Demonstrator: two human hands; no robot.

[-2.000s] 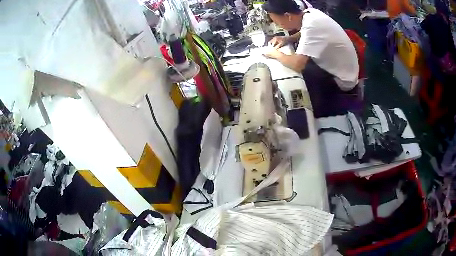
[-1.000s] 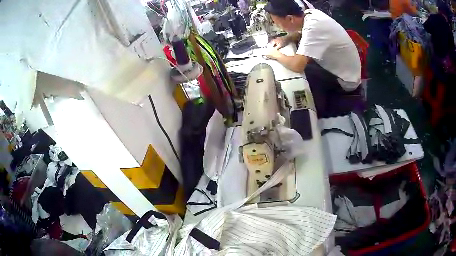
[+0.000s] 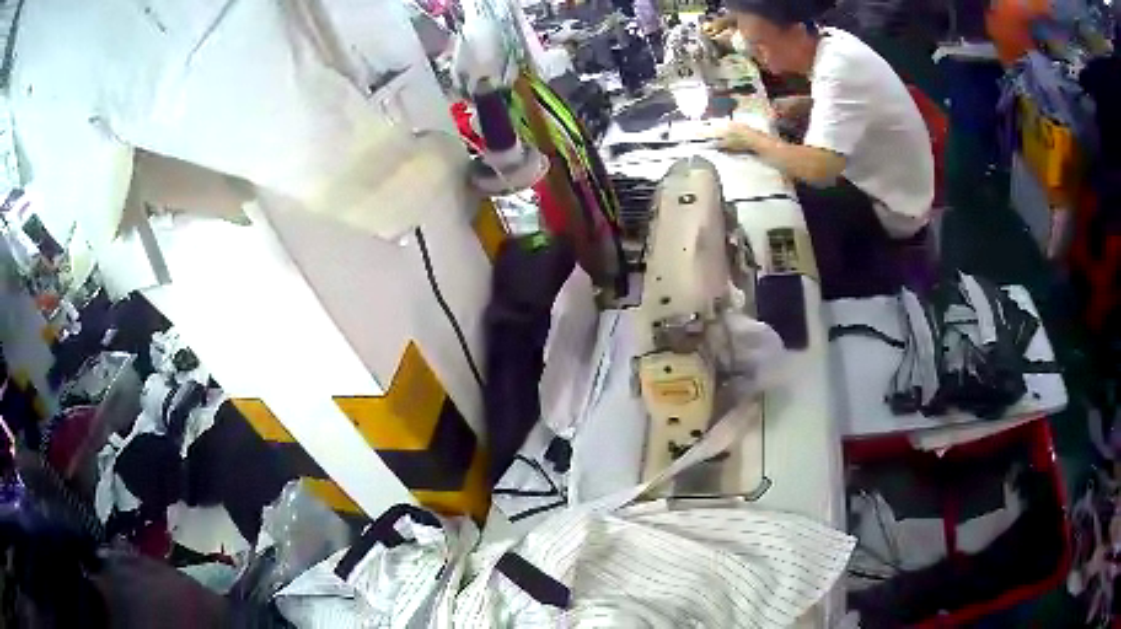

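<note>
Neither of my hands is in the picture. White pinstriped shirt pieces [image 3: 688, 559] lie heaped at the near end of the machine table, with black trim [image 3: 534, 579] on them. A narrow pale strip runs from the heap up to the cream lockstitch sewing machine [image 3: 676, 387]. A clear plastic bag [image 3: 756, 350] hangs at the machine's right side. Dark and light grey cut pieces [image 3: 965, 344] lie fanned on the white side board to the right.
A red plastic crate [image 3: 1060, 522] with grey pieces stands under the side board. A striped pillar [image 3: 424, 430] is at left, with thread cone [image 3: 497, 121] and coloured strips beside it. A person [image 3: 867, 129] sits working at the far machine. Cloth heaps lie far left.
The whole view has shifted, so the machine, table and pillar stand further right in the picture. The shirt pieces lie as before. The seated person's head and arms have moved slightly.
</note>
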